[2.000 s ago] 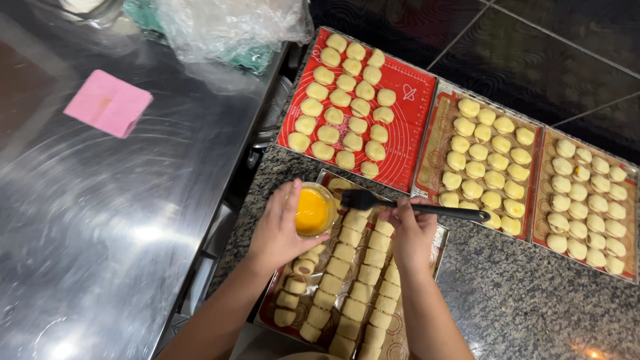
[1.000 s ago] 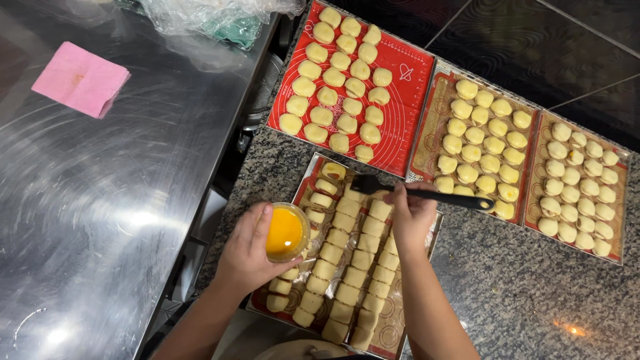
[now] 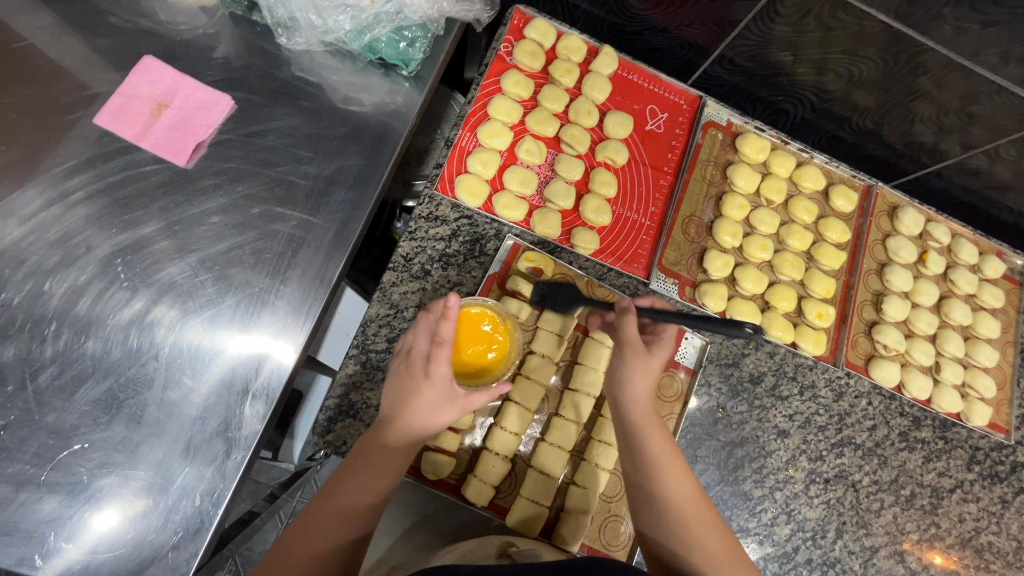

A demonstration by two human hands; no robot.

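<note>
My left hand (image 3: pixel 424 372) holds a clear round cup of yellow egg wash (image 3: pixel 482 342) over the left side of the nearest tray (image 3: pixel 680 376). Between thumb and fingers of my right hand (image 3: pixel 636 340) is a black pastry brush (image 3: pixel 656 314), its bristle head over the upper left of that tray, by the second dough column. Rows of small cut dough pieces (image 3: pixel 514 417) lie there in columns, partly hidden by my hands and the cup. The dough piece at the top left corner (image 3: pixel 535 264) looks glossy.
Behind stand a tray with a red silicone mat (image 3: pixel 672 152) and two trays (image 3: pixel 684 232) (image 3: pixel 864 320) with brown mats, all holding dough rounds. They rest on a granite counter (image 3: pixel 768 448). At left, a steel table (image 3: pixel 200 288) bears a pink folded cloth (image 3: pixel 166 110) and plastic bags (image 3: pixel 360 28).
The brush head, near the top of the second dough column a second ago, has shifted slightly left and toward the cup. Both hands keep hold of the same things.
</note>
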